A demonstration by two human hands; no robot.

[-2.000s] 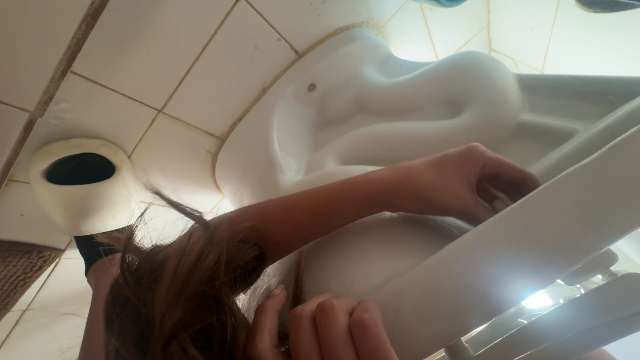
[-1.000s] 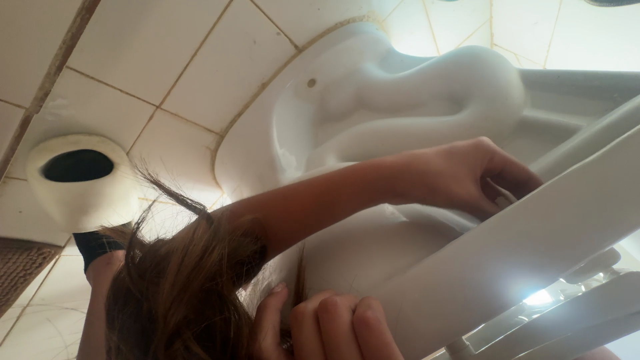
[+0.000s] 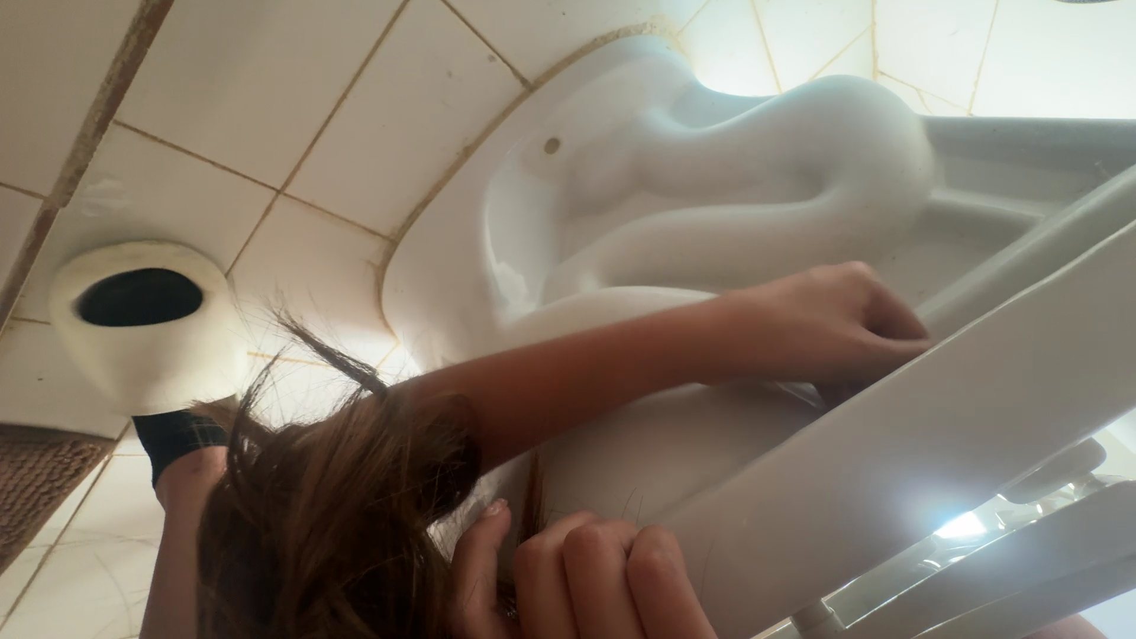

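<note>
A white ceramic toilet (image 3: 710,204) fills the middle and right, seen at a steep tilt. My left hand (image 3: 821,328) reaches across its side to the underside of the rim (image 3: 887,461). The fingers are bent, and their tips are hidden behind the rim's edge, so what they touch or hold cannot be told. At the bottom edge, my right hand (image 3: 595,572) shows bent fingers beside the lower part of the bowl and strands of brown hair (image 3: 328,515). Its palm is out of sight, and whether it holds anything is unclear.
Pale floor tiles (image 3: 222,115) with brown grout surround the toilet base. A foot with a dark sock wears a white slipper (image 3: 151,355) at the left. A brown textured mat (image 3: 44,484) lies at the left edge. The hanging hair covers part of the left arm.
My left hand has turned slightly at the rim, and its fingers look more tightly bent than before. The right hand stays in about the same place.
</note>
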